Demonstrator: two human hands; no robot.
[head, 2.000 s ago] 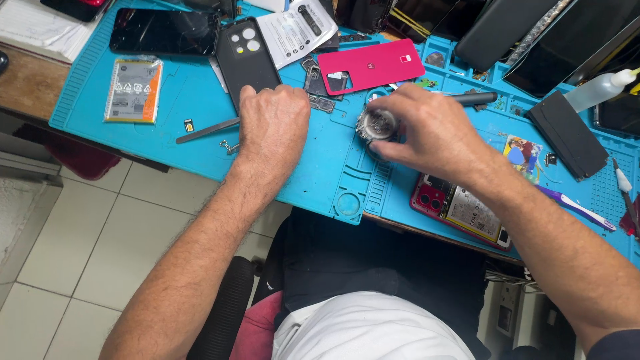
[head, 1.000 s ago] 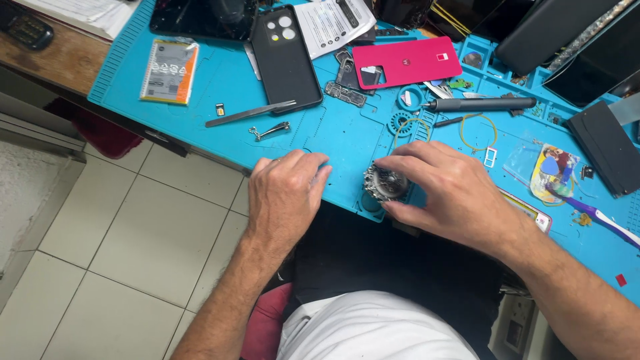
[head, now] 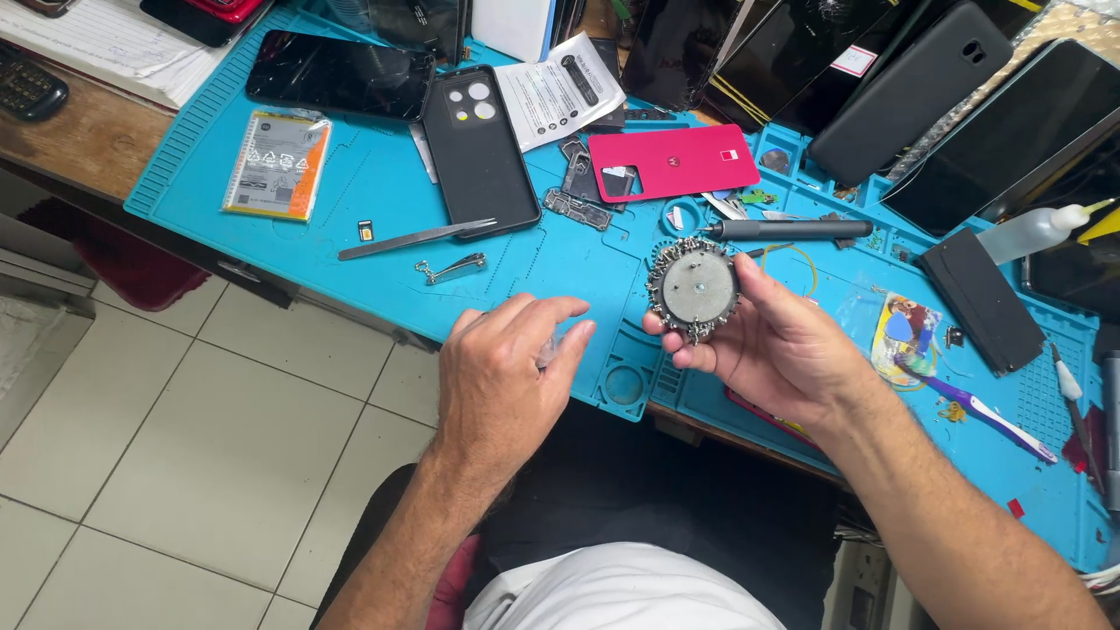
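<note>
My right hand [head: 779, 350] holds a round magnetic disc [head: 698, 289] by its edge, its grey face toward the camera and small screws clinging around the rim. My left hand [head: 507, 376] is to the left over the mat's front edge, fingers curled around a small clear thing [head: 548, 352] that is mostly hidden. Beyond the hands a grey precision screwdriver pen [head: 787, 229] lies near a pink phone back cover [head: 674, 163]. Tweezers [head: 416, 239] rest with their tips on a black phone case [head: 486, 153], and a nail clipper [head: 455, 269] lies just below them.
On the blue repair mat [head: 324, 262] are a phone battery [head: 278, 166], a cracked black phone [head: 339, 74], a SIM tray [head: 366, 231] and a purple-white toothbrush [head: 989, 413]. Several phones and a dropper bottle [head: 1032, 232] line the back right. A red-edged phone [head: 770, 420] lies partly behind my right forearm.
My right hand has turned palm up and now holds the disc with its flat face showing; earlier it gripped it from above. My left hand has moved from near the phone case to the mat's front edge.
</note>
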